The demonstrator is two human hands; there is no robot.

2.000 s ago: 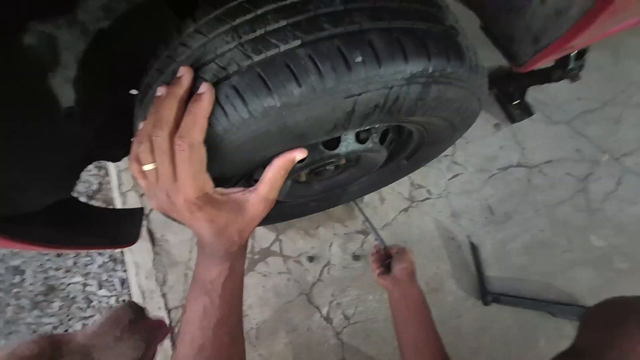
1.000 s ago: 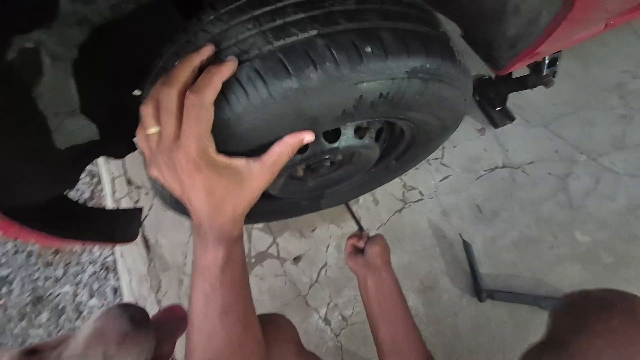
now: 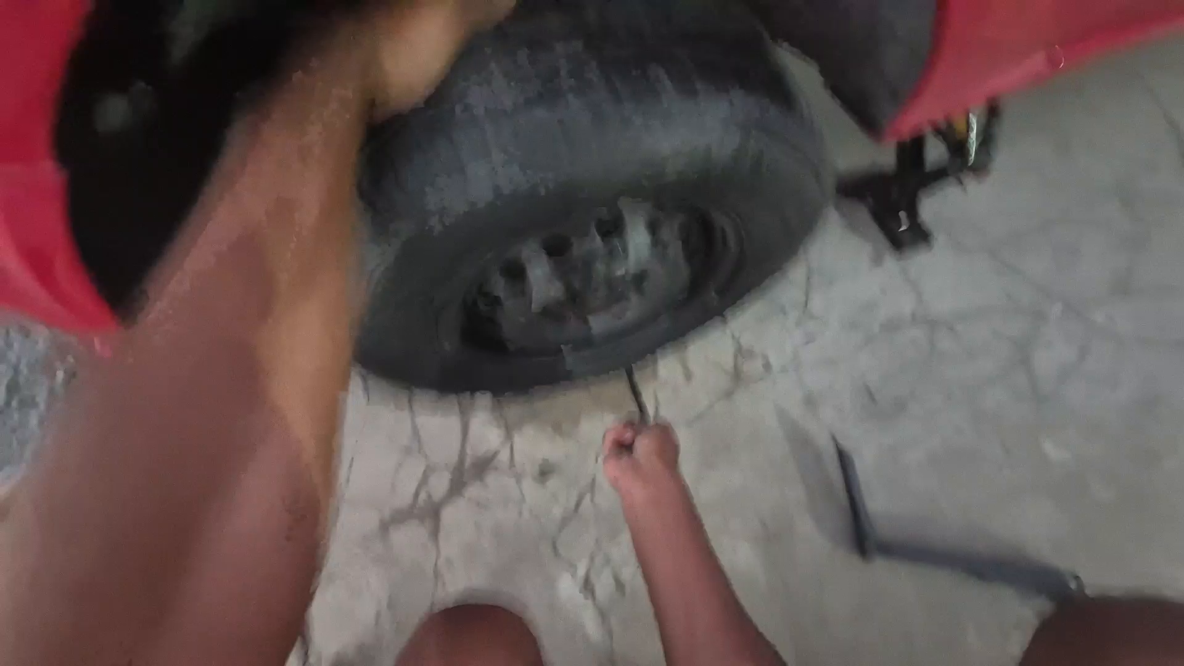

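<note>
A car wheel with a black tire (image 3: 601,139) and a bare steel rim (image 3: 592,268) stands tilted in view under the red car body. My left hand (image 3: 435,46) is blurred at the upper left of the tire; its fingers are cut off or hidden, so what it touches is unclear. Low in front of the wheel, my right hand (image 3: 641,453) is closed around a thin dark metal rod (image 3: 635,388). The rod's far end passes out of sight beneath the tire's lower edge.
An angled dark metal bar, seemingly a lug wrench (image 3: 962,560), lies on the cracked concrete floor (image 3: 999,370) at right. A car jack (image 3: 911,190) stands beside the red body panel (image 3: 1027,55) at upper right. Gravel (image 3: 28,398) shows at far left; my knees are at the bottom.
My left hand has moved up from the tire's left side toward its top, and its forearm now fills the left. My right hand still holds the rod. The view has shifted closer to the wheel.
</note>
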